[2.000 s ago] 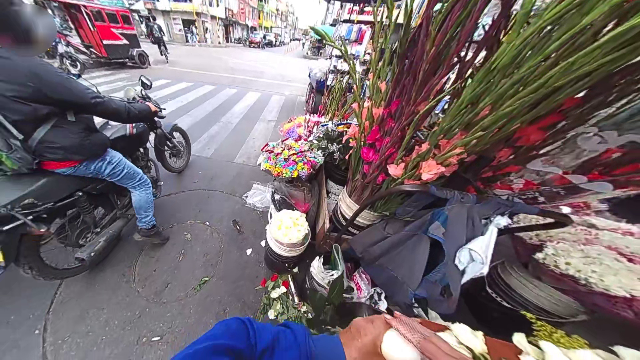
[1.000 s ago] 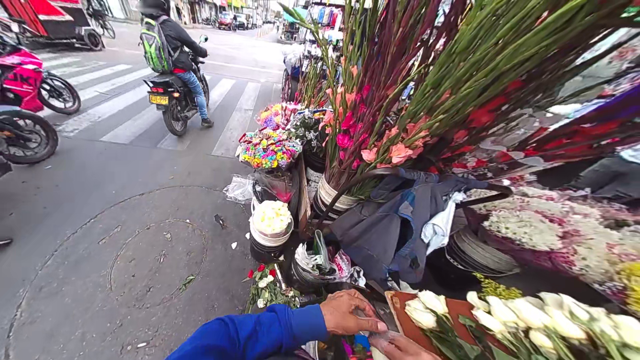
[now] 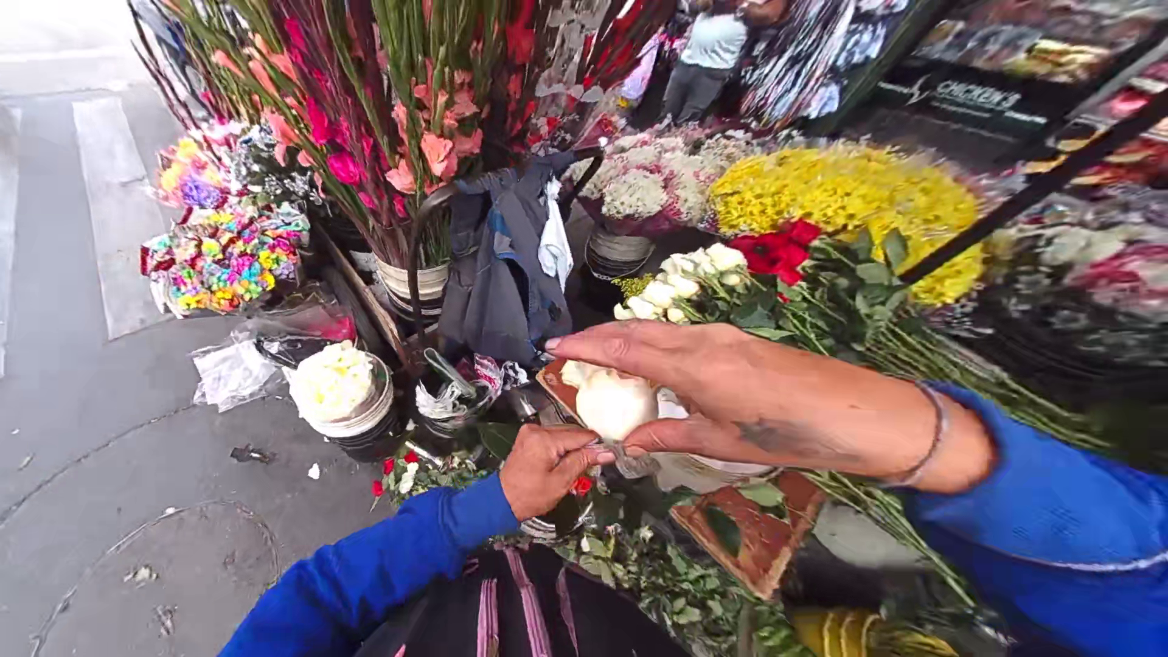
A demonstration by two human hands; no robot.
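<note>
A white rose bloom (image 3: 617, 402) is between my two hands, over a reddish-brown board (image 3: 762, 534). My left hand (image 3: 547, 465) pinches something at the base of the bloom, where clear wrap shows. My right hand (image 3: 730, 392) arches over the bloom, its thumb near the left fingertips and its other fingers stretched above the petals. Cream roses (image 3: 680, 283) and red roses (image 3: 776, 254) with long green stems lie beyond and beneath my right forearm. Cut leaves (image 3: 648, 575) are heaped below my hands.
A bucket of white petals (image 3: 342, 392) stands on the pavement at left, beside a plastic bag (image 3: 235, 372). A dark jacket (image 3: 506, 265) hangs on a metal frame. Tall gladioli (image 3: 411, 137), yellow flowers (image 3: 849, 201) and multicoloured bunches (image 3: 228, 260) stand around. A person (image 3: 712, 55) is in the background.
The view has swung right, and the motorcycles are out of sight. My right hand now spreads over a white bloom; one second ago both hands were close together at the board's edge.
</note>
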